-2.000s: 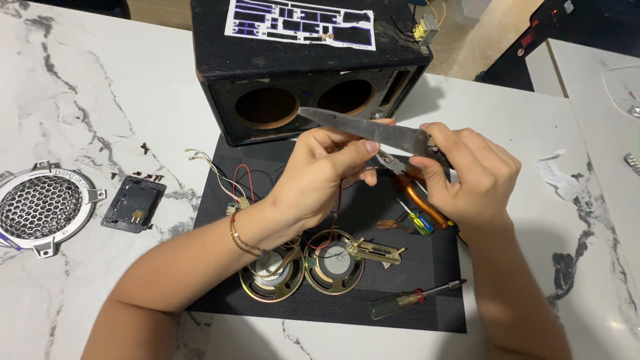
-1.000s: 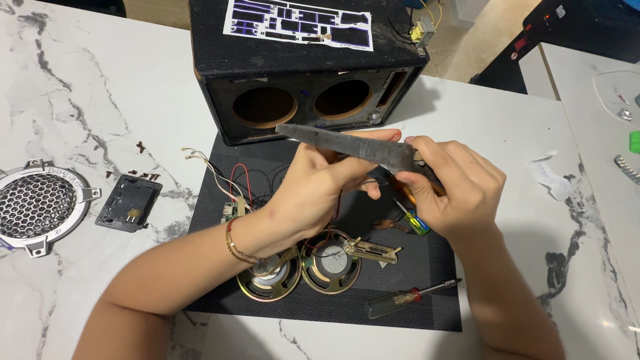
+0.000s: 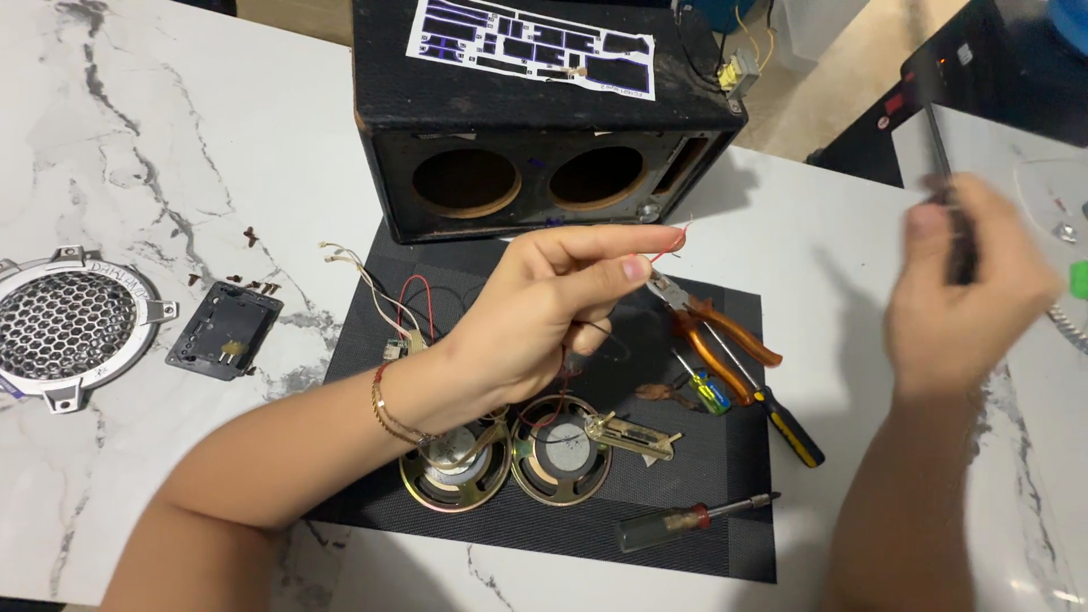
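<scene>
My left hand (image 3: 552,306) pinches the end of a thin red wire (image 3: 669,247) between thumb and index finger, above the black mat. Its tip looks frayed. At the right, my right hand (image 3: 969,280) is blurred and grips a knife by its dark handle (image 3: 962,242), blade pointing up. Below my left hand lie two round speakers (image 3: 455,463) (image 3: 563,450), with a small metal-framed slider part (image 3: 633,438) over the edge of the right one. Orange-handled pliers (image 3: 722,340) rest to the right of my left hand.
A black speaker cabinet (image 3: 544,110) with two round holes stands behind the mat (image 3: 688,476). Screwdrivers (image 3: 663,525) (image 3: 790,425) (image 3: 710,393) lie on or across the mat. At the left are a round mesh grille (image 3: 72,327), a black plastic plate (image 3: 225,330) and several small screws (image 3: 250,236).
My right hand has moved away to the right with the knife, whose blade was over my left hand before. The red wire end between my left fingers and the pliers now show more fully.
</scene>
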